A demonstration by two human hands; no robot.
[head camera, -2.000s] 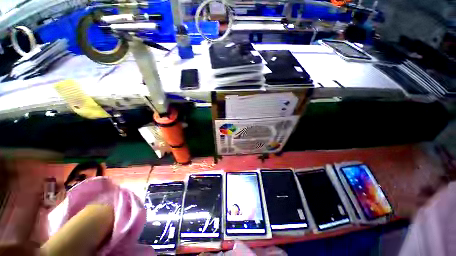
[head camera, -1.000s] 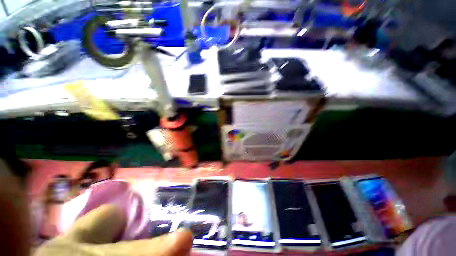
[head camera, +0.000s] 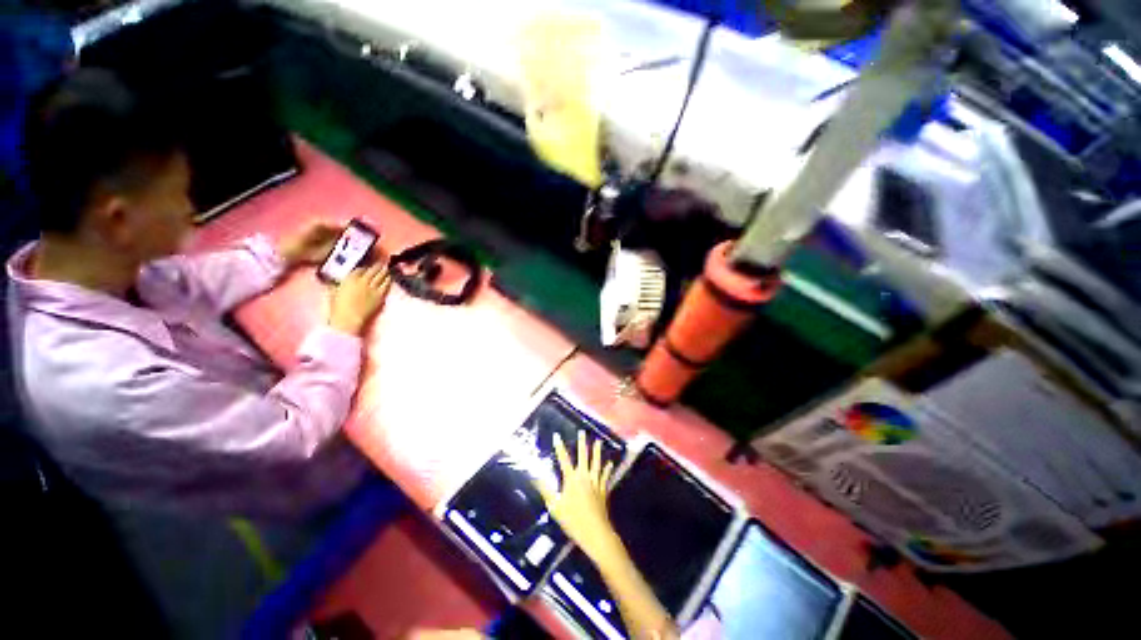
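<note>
Tablets lie in a row on the red bench. The leftmost tablet (head camera: 519,500) has a dark, glossy screen with glare and a small white label. My right hand (head camera: 582,481) is over its right edge, palm down, fingers spread, holding nothing; its forearm crosses the second dark tablet (head camera: 669,519). The third tablet (head camera: 770,588) shows a pale blue screen. Another dark tablet (head camera: 870,621) is cut off at the bottom. A skin-coloured sliver at the bottom edge seems to be my left hand (head camera: 444,635); its fingers are hidden.
A person in pink (head camera: 163,363) sits at the left, holding a phone (head camera: 348,251). A black coil (head camera: 436,271) lies on the bench. An orange post (head camera: 703,328) and the test chart (head camera: 926,469) stand behind the tablets. A dark panel (head camera: 238,150) lies at the far left end.
The view has swung left and tilted, bringing the neighbour and phone into view. The right-hand tablets have left the picture. A spread hand now shows over the leftmost tablet.
</note>
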